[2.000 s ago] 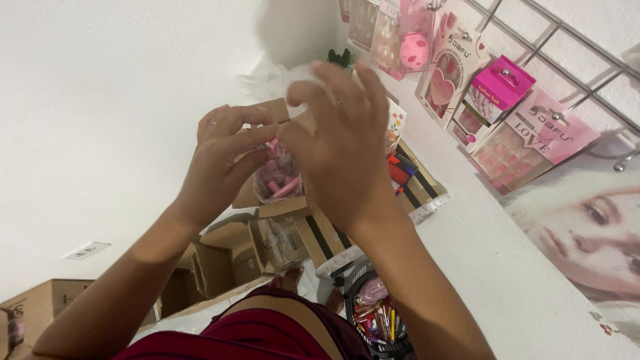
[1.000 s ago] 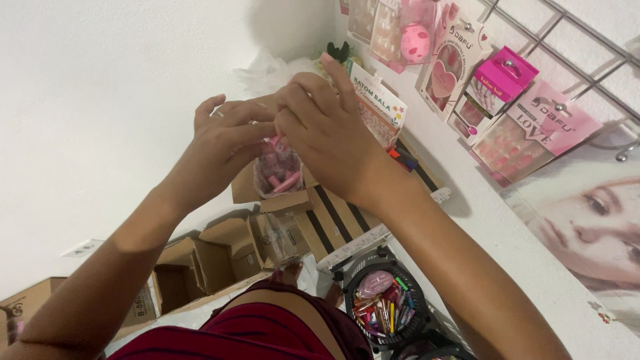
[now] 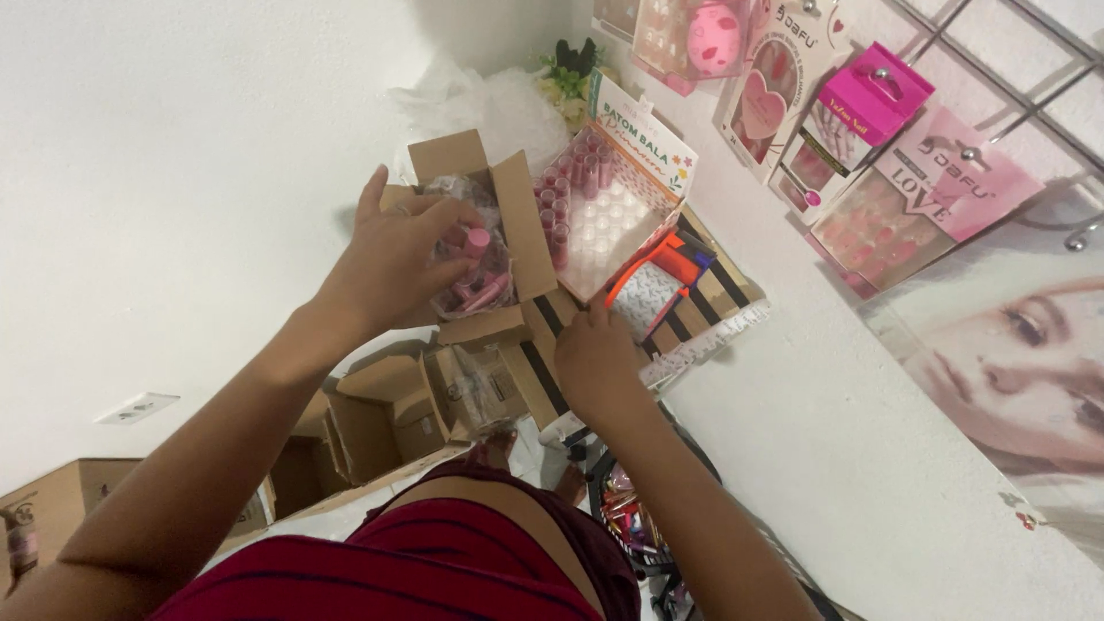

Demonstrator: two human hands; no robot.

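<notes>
My left hand (image 3: 405,250) holds a small pink-capped lipstick tube (image 3: 475,242) over an open cardboard box (image 3: 528,228). Inside that box, pink tubes (image 3: 485,293) lie in clear plastic wrap. To its right stands a display box (image 3: 640,134) with a printed header; its left and back rows carry pink lipstick tubes (image 3: 552,203), and the other clear sockets hold none. My right hand (image 3: 604,358) is low at the front corner of the display, beside an orange tape dispenser (image 3: 668,263) with a patterned roll. Its fingertips are partly hidden, so whether it grips anything is unclear.
Under the boxes is a striped surface (image 3: 690,319). Open cardboard boxes (image 3: 388,414) stand below on the left. A black basket (image 3: 625,509) of assorted small items sits near my right forearm. Packaged press-on nails (image 3: 914,198) hang from a wire rack (image 3: 1026,103) on the right wall.
My hands, close together in front of the boxes before, have moved apart. The right one has come down to the display's front corner. The display and the tape dispenser show more fully.
</notes>
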